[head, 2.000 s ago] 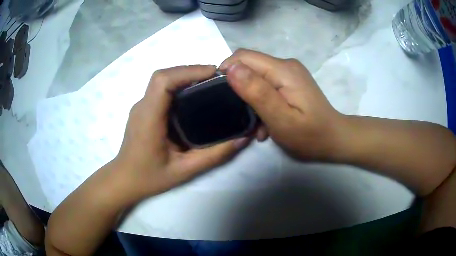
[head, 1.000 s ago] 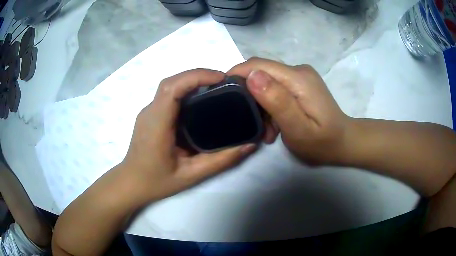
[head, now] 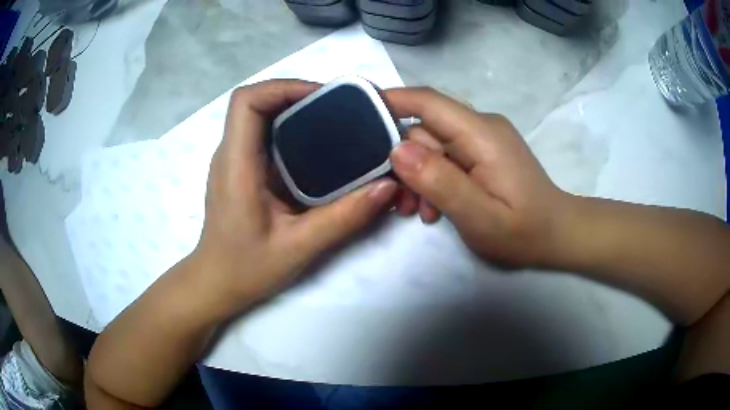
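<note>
A dark rounded-square housing [head: 334, 142] with a pale rim is held above the white sheets, its flat black face towards me and tilted. My left hand [head: 264, 192] grips it around its left side, fingers behind the top edge and thumb along the lower edge. My right hand [head: 480, 180] is at its right side, with thumb and fingers touching the right edge. The back of the housing and some fingertips behind it are hidden. White sheets [head: 152, 216] with faint marks lie under and left of my hands.
Stacked ribbed grey housings [head: 398, 18] stand at the far side. A clear water bottle [head: 687, 60] stands at the right. Brown-grey pieces [head: 30, 102] lie at the far left. Another person's forearm [head: 30, 300] shows at the lower left. The white table [head: 632, 152] has blue edging.
The housing has moved up and tilted, so its rim now looks pale and bright all round. My left hand has turned with it, and my right fingers have shifted along its right edge.
</note>
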